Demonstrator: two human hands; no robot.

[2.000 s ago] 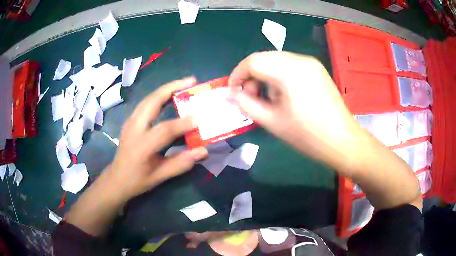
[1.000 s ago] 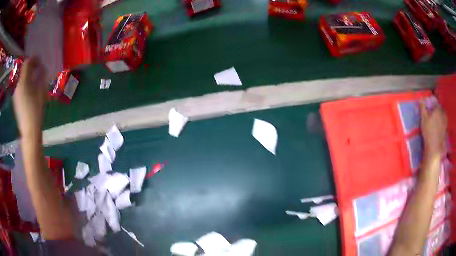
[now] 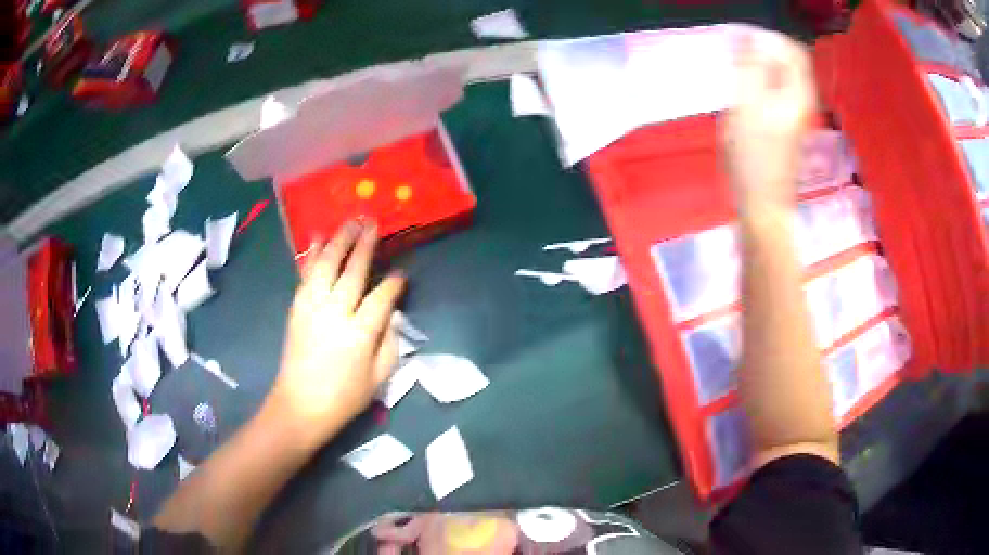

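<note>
An open red retail box [image 3: 439, 173] stands on the dark green table, its pale grey lid [image 3: 358, 114] raised at the back. A red inner panel [image 3: 325, 198] with yellow dots shows inside. My left hand [image 3: 336, 336] has its fingertips at the box's front edge, fingers apart, not closed around it. My right hand [image 3: 772, 81] holds a shiny clear-wrapped bagged device [image 3: 640, 87] by its right end, above the top of the red component tray [image 3: 629, 201]. More bagged devices [image 3: 699, 271] lie in the tray pockets, partly hidden by my right forearm.
White paper scraps [image 3: 163, 287] lie heaped at left, with others [image 3: 450, 377] before the box and beside the tray. Thick red stacked trays [image 3: 911, 217] stand at far right. A pale rail [image 3: 119, 173] runs behind, with red cartons [image 3: 121, 67] beyond. Another carton [image 3: 49, 309] is at left.
The open box now stands at centre-left. My left hand has come down from the upper left to its front edge. My right hand has lifted a bagged device from the tray.
</note>
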